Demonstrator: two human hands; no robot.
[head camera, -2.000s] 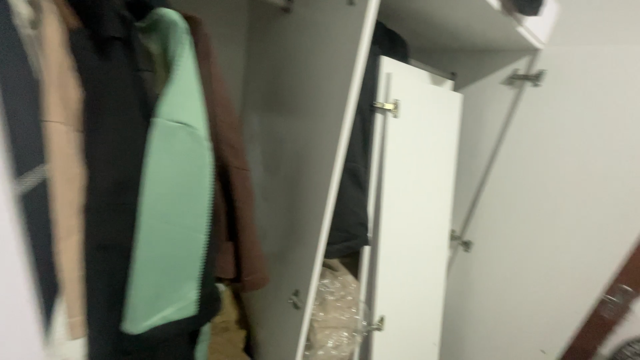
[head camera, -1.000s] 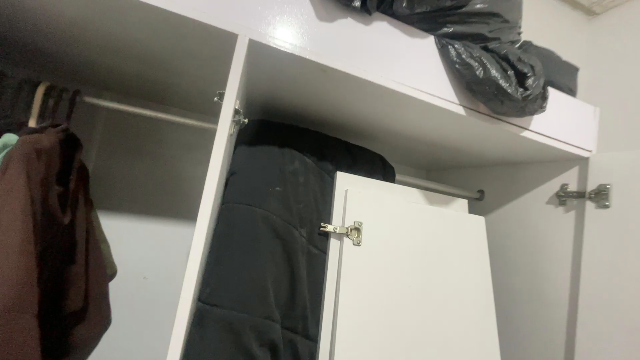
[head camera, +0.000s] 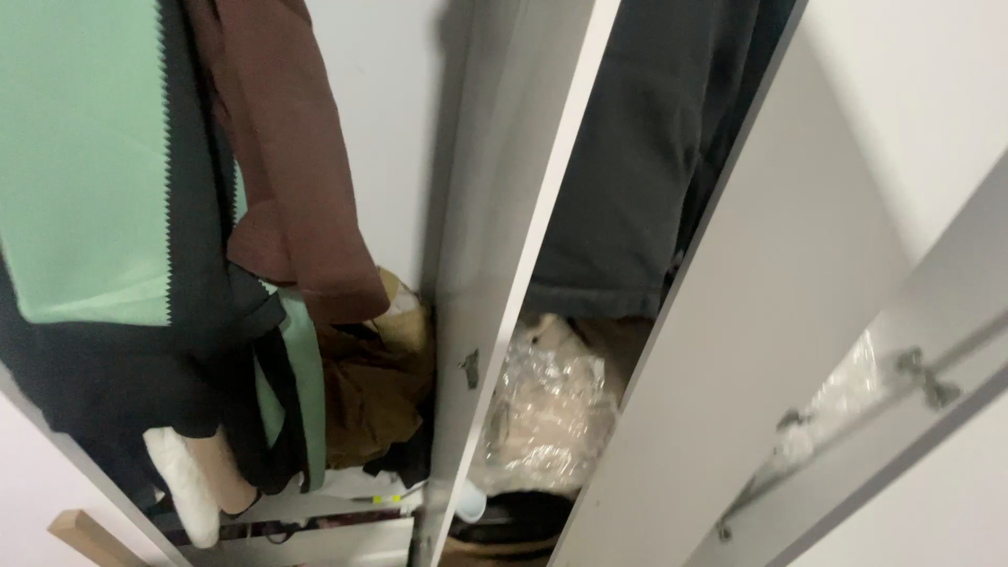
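Note:
Neither of my hands shows in the head view. On the left of the wardrobe hang a green garment panel with a zigzag edge (head camera: 87, 173), black cloth (head camera: 134, 370) and a brown sleeve (head camera: 307, 173). Mustard-brown cloth (head camera: 370, 394) lies low behind them. Right of the upright divider hangs a dark garment (head camera: 630, 173). Beneath it is a bundle in clear plastic wrap (head camera: 551, 402), with a black item (head camera: 524, 516) below and a pale blue rounded thing (head camera: 470, 502) beside the divider.
The white edge of the wardrobe divider (head camera: 528, 260) runs through the middle. A white door panel (head camera: 732, 315) leans across the right compartment. Metal hinges (head camera: 929, 378) show farther right. A wooden piece (head camera: 94, 539) is at the lower left, near a low white drawer front (head camera: 315, 543).
The view has swung down from the top shelf with black plastic bags to the lower wardrobe. No hand shows in any frame.

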